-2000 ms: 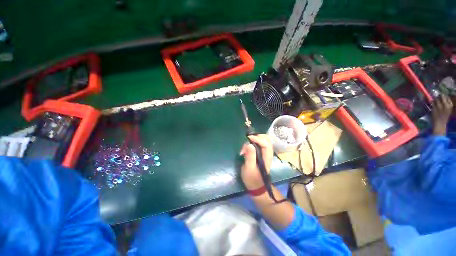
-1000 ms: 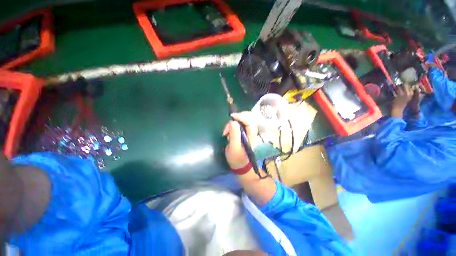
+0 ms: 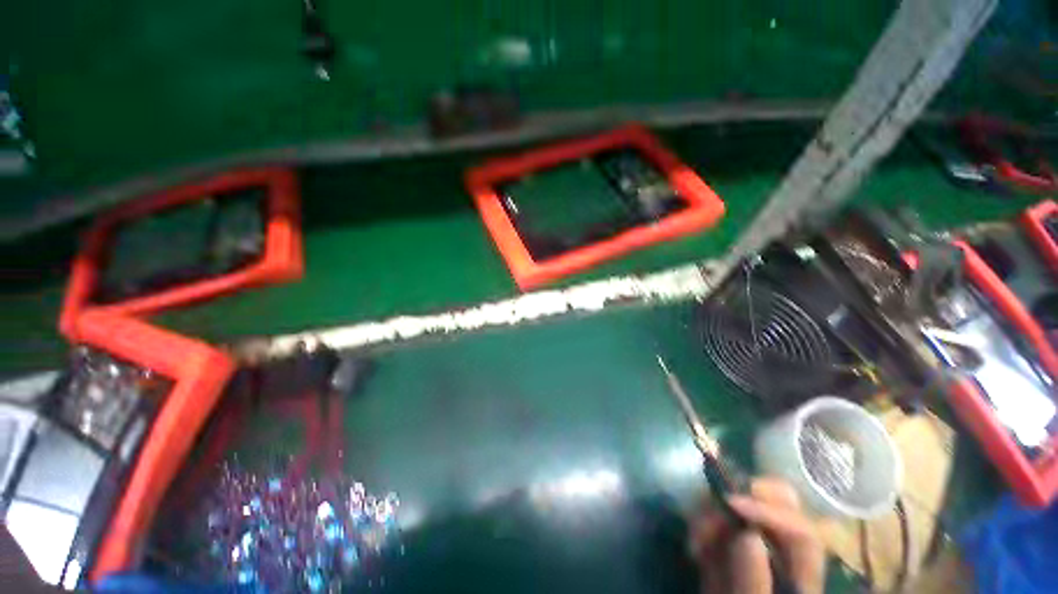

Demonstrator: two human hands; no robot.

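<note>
My right hand (image 3: 760,540) is at the lower right, cut off by the bottom edge, closed around the black handle of a soldering iron (image 3: 705,447). The iron's thin metal tip points up and left over the green bench, touching nothing. My left hand is not in view; only a bit of blue sleeve shows at the lower left edge. A heap of small wired components (image 3: 308,528), silver, blue and purple, lies on the bench at the lower left. A round whitish tub (image 3: 888,464) with silvery bits in it is just right of my right hand.
A red-framed tablet (image 3: 174,447) lies left of the heap, partly cut off. Two more red frames (image 3: 516,250) (image 3: 284,232) lie on the conveyor behind the pale ledge. A black fan (image 3: 760,337) and a slanted post (image 3: 859,128) stand behind the tub. Another red-framed tablet (image 3: 1021,400) is at far right.
The view has swung, so the bench and conveyor appear lower and further right than one second ago. The iron is still held in my right hand, now nearer the bottom edge.
</note>
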